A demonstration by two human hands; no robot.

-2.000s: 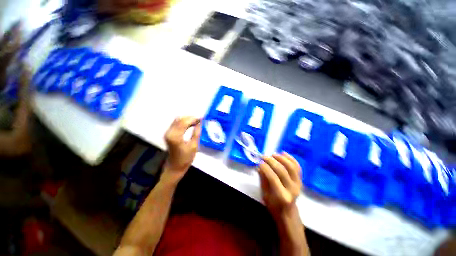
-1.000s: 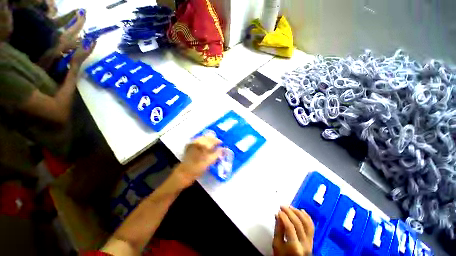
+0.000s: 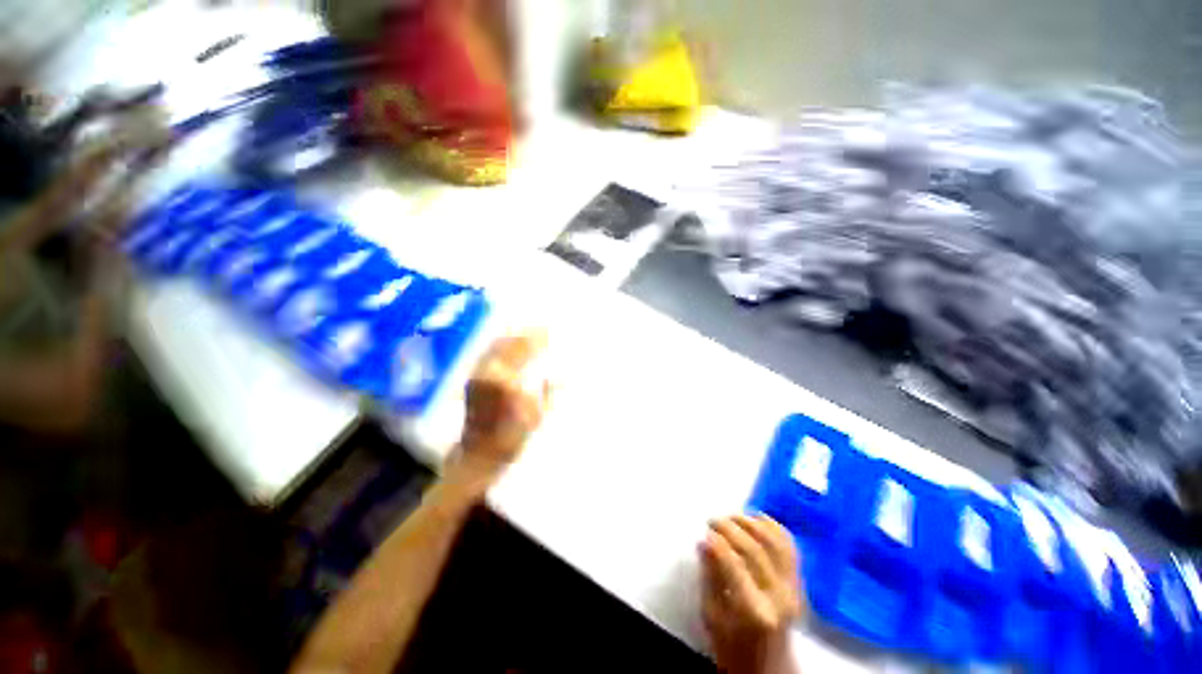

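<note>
A row of blue trays point(image 3: 854, 603) lies along the table edge at the right, each with a white part in its upper recess; the nearest lower pockets look empty. My right hand point(image 3: 750, 579) is at the left end of this row, fingers bent and touching or very near the first tray; its grip is unclear. My left hand point(image 3: 504, 402) is over the white table, just right of a group of filled blue trays point(image 3: 442, 345), with nothing visible in it. The frame is blurred.
A large heap of coiled grey-white cables point(image 3: 923, 250) lies on the dark strip point(image 3: 738, 323) at the back right. A red and gold bag point(image 3: 442, 92), a yellow bag point(image 3: 655, 86) and a dark blue stack point(image 3: 297, 119) stand at the back left. Another person's arm point(image 3: 59, 375) is at the far left.
The two trays near my left hand have joined the filled group on the left. My left hand is now away from them. My right hand remains beside the right row.
</note>
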